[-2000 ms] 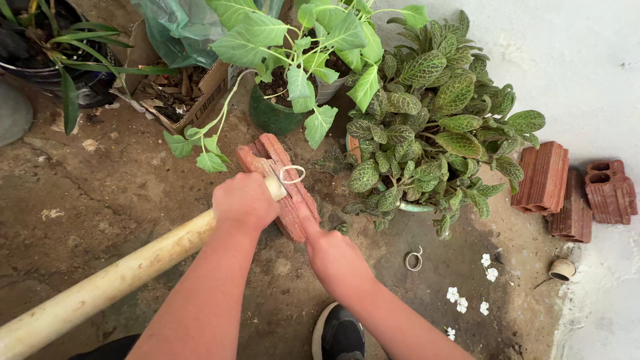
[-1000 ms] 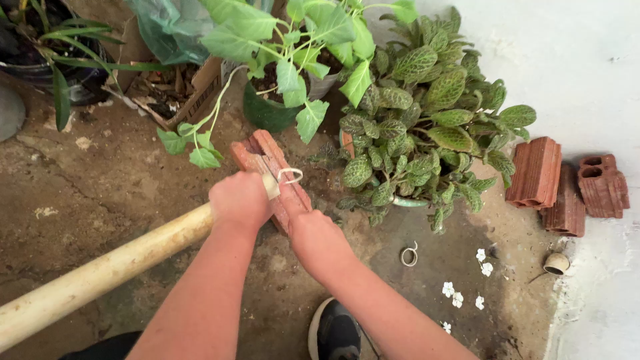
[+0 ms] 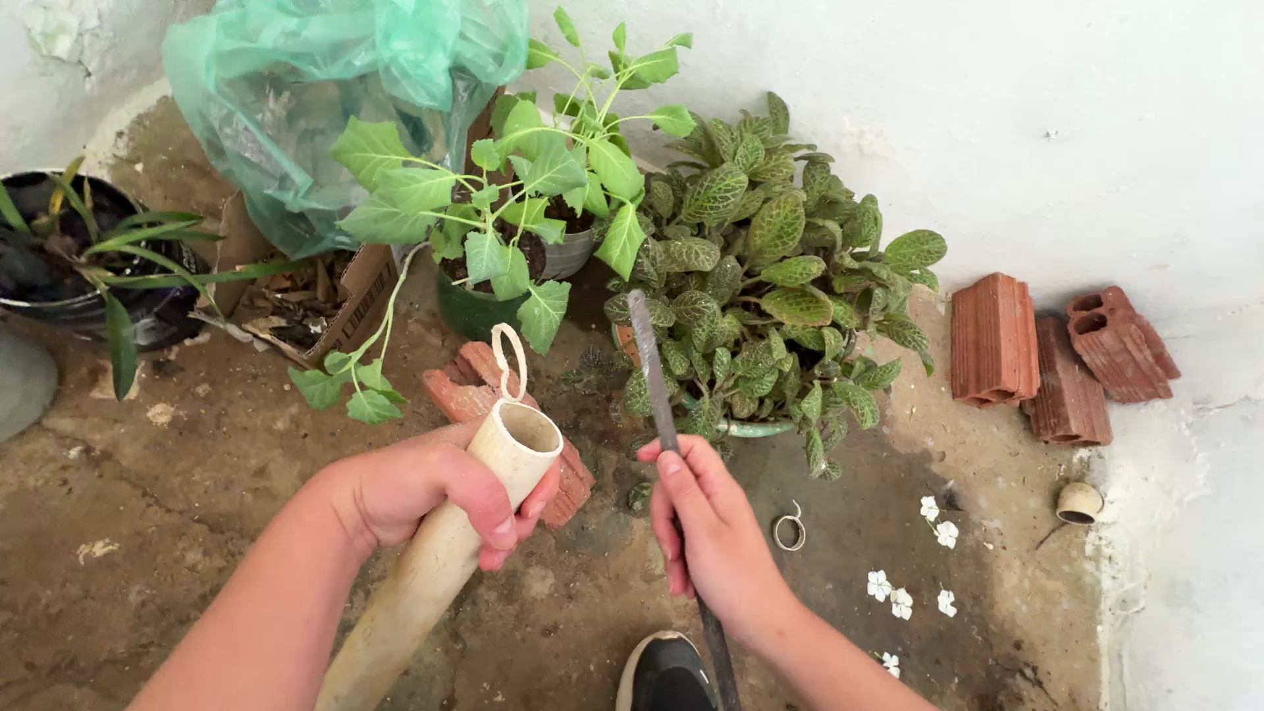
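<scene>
My left hand (image 3: pixel 444 489) grips a cream plastic pipe (image 3: pixel 425 583) just below its hollow end, which tilts up toward me. A thin curled strip (image 3: pixel 511 360) of the same colour hangs on at the rim. In my right hand (image 3: pixel 701 513) is a narrow, dark metal blade (image 3: pixel 654 375), perhaps a hacksaw blade, its far end pointing up and its lower part passing beneath my palm. The two hands are apart. Behind the pipe end lies a broken red clay brick (image 3: pixel 568 484) on the floor, partly covered by my left hand. A small cut ring (image 3: pixel 789 531) rests right of my right hand.
Potted plants stand ahead: one in a green pot (image 3: pixel 479 311), a bushy patterned-leaf plant (image 3: pixel 770 267), and one in a black pot (image 3: pixel 148 306). A cardboard box (image 3: pixel 365 296) sits under a green plastic bag (image 3: pixel 346 109). Hollow bricks (image 3: pixel 994 341), white flowers (image 3: pixel 901 602) and a short pipe piece (image 3: pixel 1078 504) lie right.
The pipe end has come up off the brick and now shows its opening. My right hand has moved away from the brick, and the dark blade in it is now in plain sight.
</scene>
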